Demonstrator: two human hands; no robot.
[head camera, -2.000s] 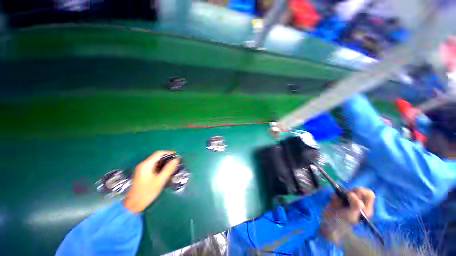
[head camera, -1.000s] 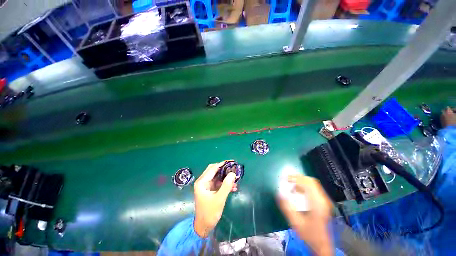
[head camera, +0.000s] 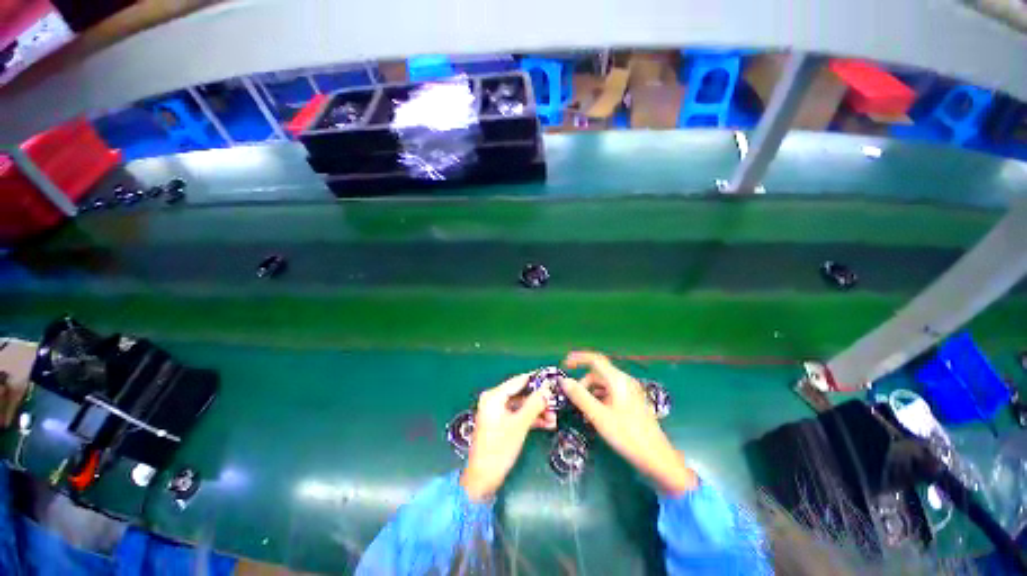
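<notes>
A small round black-and-silver unit (head camera: 548, 388) is held between the fingertips of both my hands, a little above the green bench. My left hand (head camera: 503, 430) grips its left side. My right hand (head camera: 623, 419) is on its right side, with the thumb against it. A second unit (head camera: 569, 452) lies on the bench just below my hands. Another unit (head camera: 463, 432) lies partly hidden behind my left hand, and one more (head camera: 655, 398) lies partly behind my right hand. No screwdriver shows in either hand.
Units sit spaced along the conveyor (head camera: 451, 268). A black ribbed box (head camera: 813, 461) with a thick dark cord is at right, near a blue bin (head camera: 964, 380) and pale post (head camera: 940, 304). Another black machine (head camera: 146, 388) is at left. Black partitioned trays (head camera: 428, 152) stand beyond the conveyor.
The view has swung left. My right hand, blurred and apart a second ago, is now on the unit with my left. The driver seen in my right hand earlier is gone from it.
</notes>
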